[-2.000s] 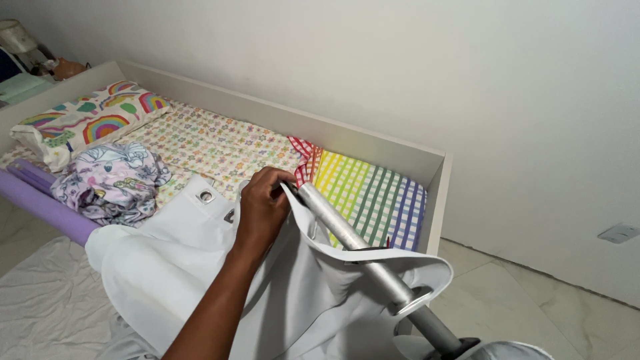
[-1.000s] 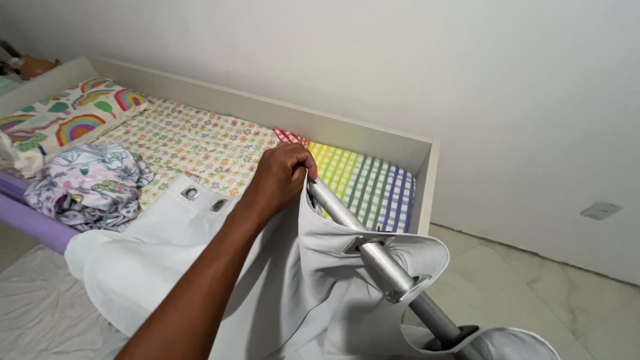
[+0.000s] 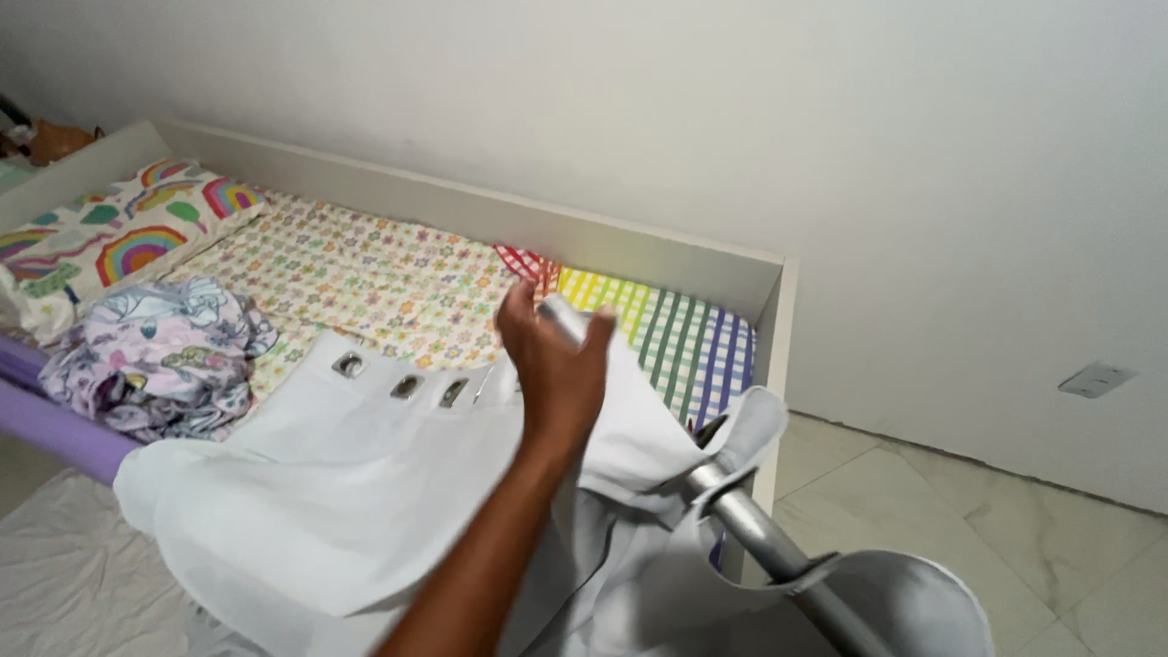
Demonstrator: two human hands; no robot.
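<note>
My left hand is at the upper end of a metal curtain rod, thumb and forefinger spread apart on either side of the tip. The rod slants down to the lower right through metal eyelets of a white curtain. Part of the curtain is bunched along the rod, and its fabric lies just right of my hand. Several more eyelets, such as one eyelet, show in the curtain's top edge left of my hand, off the rod. My right hand is out of view.
Behind the curtain stands a bed with a raised frame, holding a rainbow-print pillow, crumpled printed cloth and a checked, striped cover. A purple padded rail edges its near side. A wall outlet is at right.
My left hand had its fingers pinched on the curtain's edge by the rod tip; its thumb and forefinger are now spread. The curtain lies farther along the rod, with the tip showing between my fingers.
</note>
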